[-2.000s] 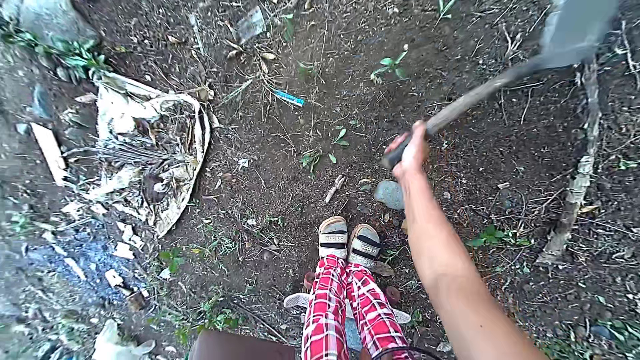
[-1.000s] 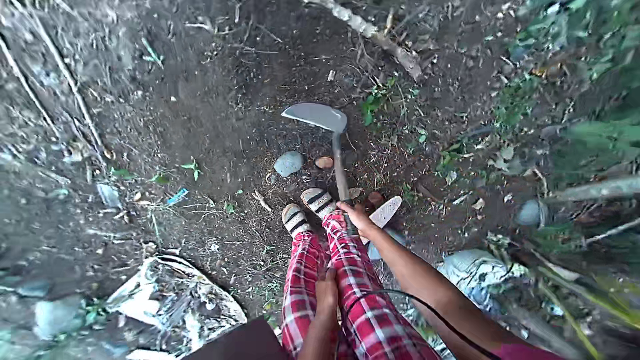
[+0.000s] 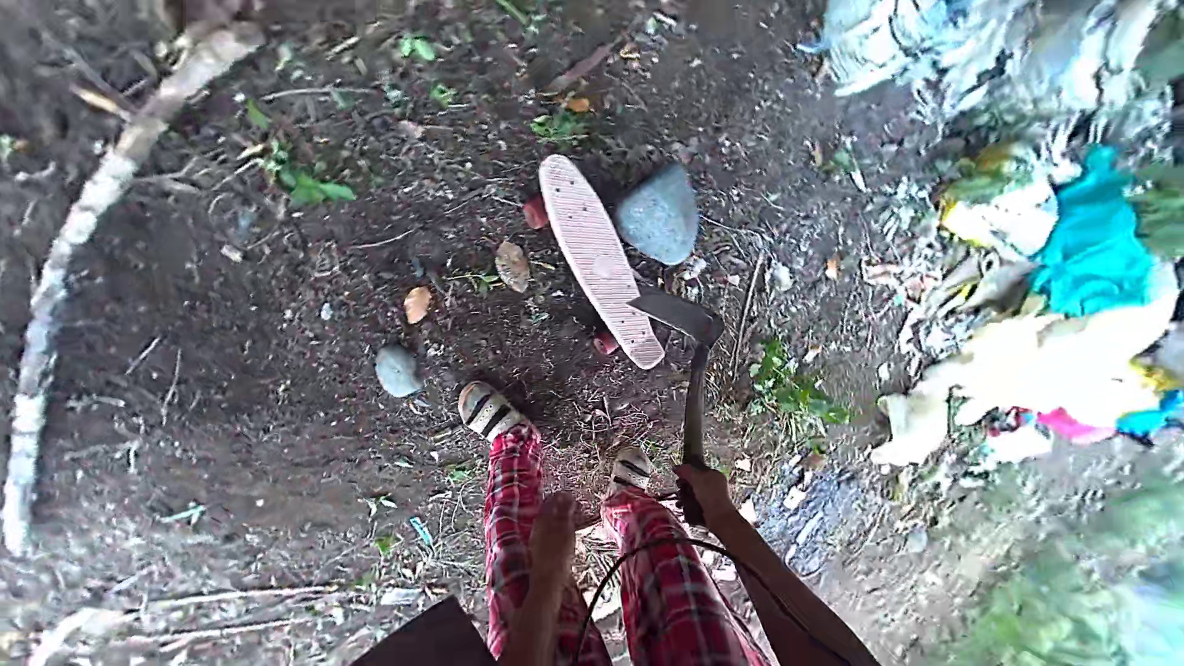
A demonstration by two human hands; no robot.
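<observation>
My right hand (image 3: 705,495) is closed around the handle of a hooked, sickle-like blade tool (image 3: 696,398). The dark blade points left, its tip over the lower part of a pale pink skateboard (image 3: 592,250) with red wheels; whether they touch, I cannot tell. A grey stone (image 3: 659,215) lies close against the board's right side. My left hand (image 3: 553,523) is in front of my plaid trouser leg, nearest to the left thigh; its fingers are not distinct, and no object shows in it. Both feet, in striped sandals, stand on the soil below the board.
A long pale branch (image 3: 79,231) curves along the left. A smaller stone (image 3: 398,371) lies left of my sandal. Heaped cloth and plastic, with a teal cloth (image 3: 1091,240), cover the right side. A thin black cable (image 3: 638,548) loops across my legs, and a dark flat object (image 3: 430,638) is at the bottom.
The view has turned a lot. The skateboard, partly hidden behind my legs and hand one second ago, now shows in full. My feet have moved apart. The tool remains in my right hand.
</observation>
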